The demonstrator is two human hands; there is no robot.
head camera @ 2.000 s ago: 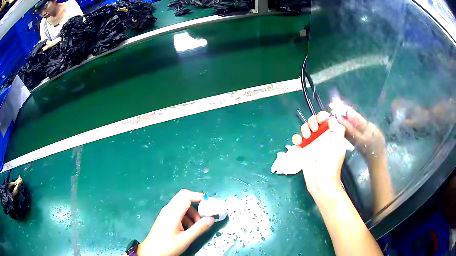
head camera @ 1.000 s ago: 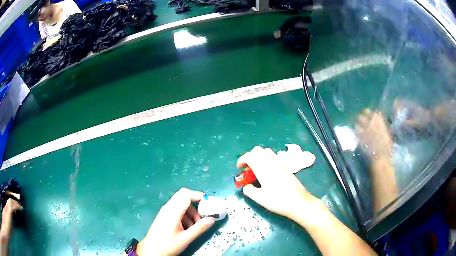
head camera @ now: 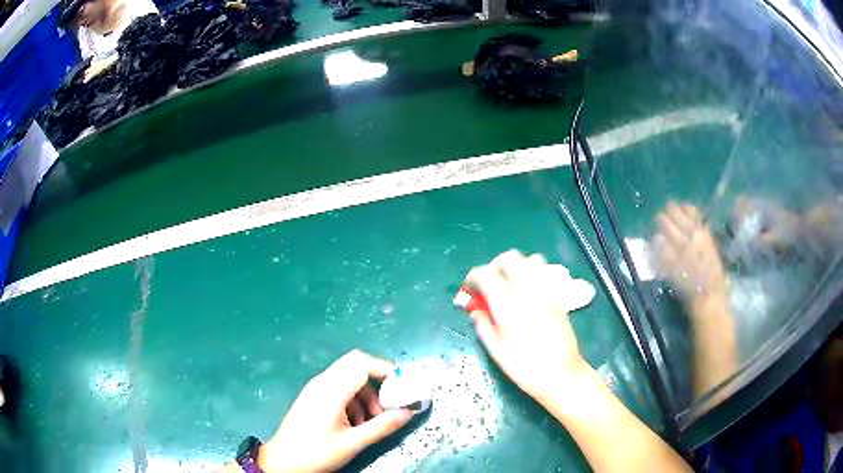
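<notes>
My left hand (head camera: pixel 347 411) rests low on the green bench, its fingers around a small white glue bottle (head camera: pixel 399 388) with a blue tip. My right hand (head camera: pixel 522 319) is to the right of it, over a red tool (head camera: pixel 474 301); the red shows between its fingers. A crumpled white tissue (head camera: pixel 578 294) lies beside and partly under the right hand. A black frilly piece (head camera: pixel 519 72) with tan ends lies on the far strip of the bench.
A clear screen (head camera: pixel 739 231) with reflections stands at the right, with thin black cables (head camera: pixel 615 240) beside it. A white strip (head camera: pixel 342 196) crosses the bench. Black frilly pieces (head camera: pixel 176 51) are heaped at the far left, near a person (head camera: pixel 106 28).
The right hand came down left from the screen with the red tool, then shifted slightly up and right. The black frilly piece moved left on the far strip. The left hand barely moved.
</notes>
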